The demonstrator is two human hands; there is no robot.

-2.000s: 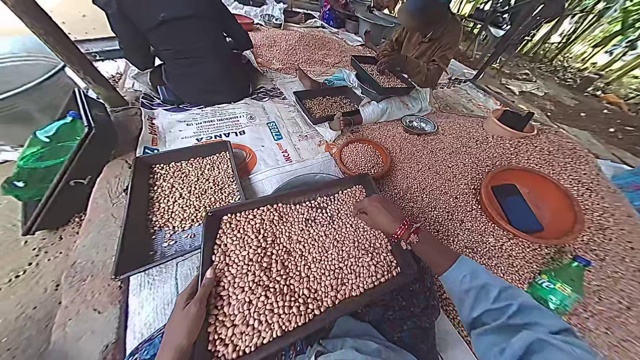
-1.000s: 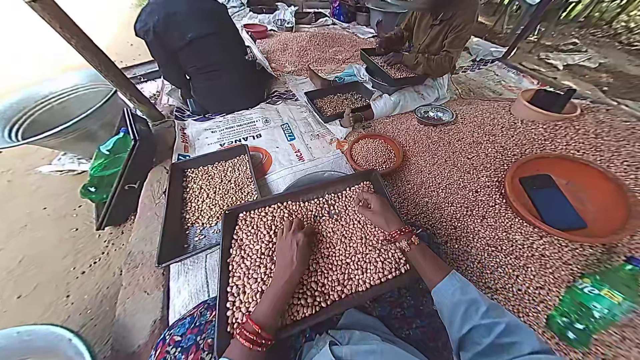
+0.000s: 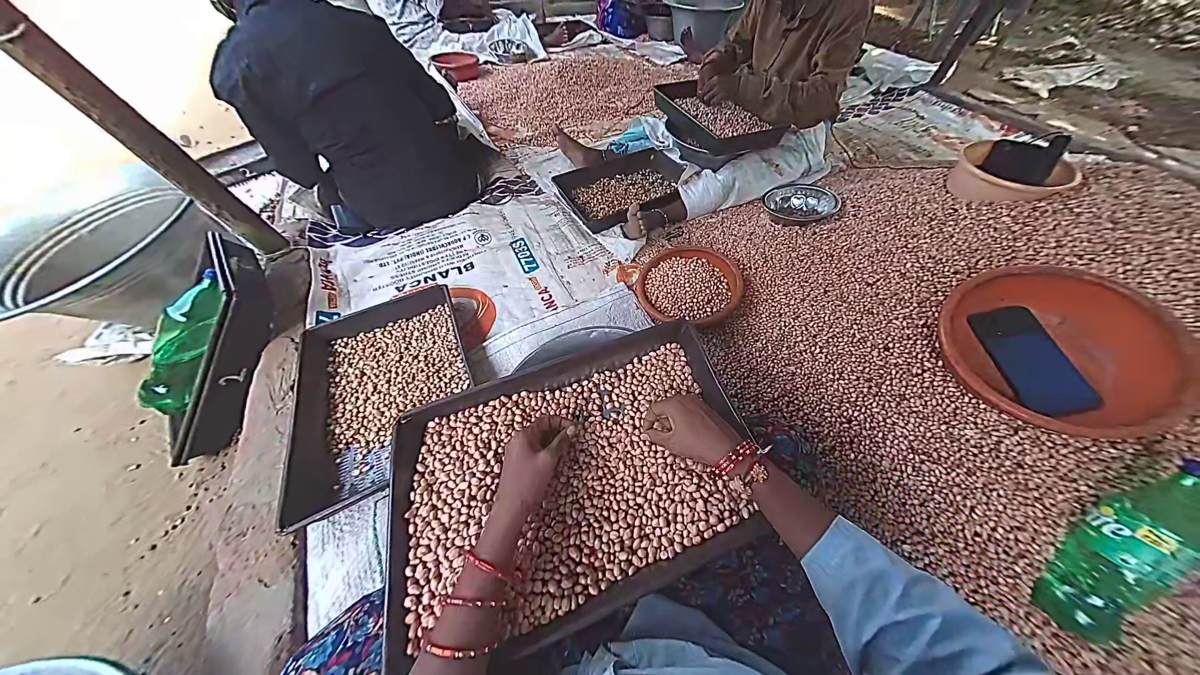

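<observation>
A dark rectangular tray [image 3: 401,525] full of shelled peanuts [image 3: 600,506] rests on my lap, tilted slightly. Over its middle is my left hand [image 3: 536,459], thumb and fingertips pinched together just above the nuts; whether anything is between them is too small to tell. To the right, my right hand [image 3: 689,428] touches the nuts near the tray's right side, its fingers curled; their contents are hidden. A patch of the tray's bottom shows between the hands. Another dark tray [image 3: 319,394] of nuts lies at the left, and a clay bowl [image 3: 689,286] of nuts stands beyond.
Peanuts [image 3: 872,375] are heaped at right, around an orange basin [image 3: 1153,337] holding a phone [image 3: 1034,361]. A green plastic bottle [image 3: 1125,553] lies nearby. Two people sit ahead, one with a tray [image 3: 722,117]. A wooden pole [image 3: 141,122] and a metal tub [image 3: 94,248] stand left.
My left hand was at the tray's left edge two seconds ago, then came over the nuts, and is now nearer my right hand. The view has shifted.
</observation>
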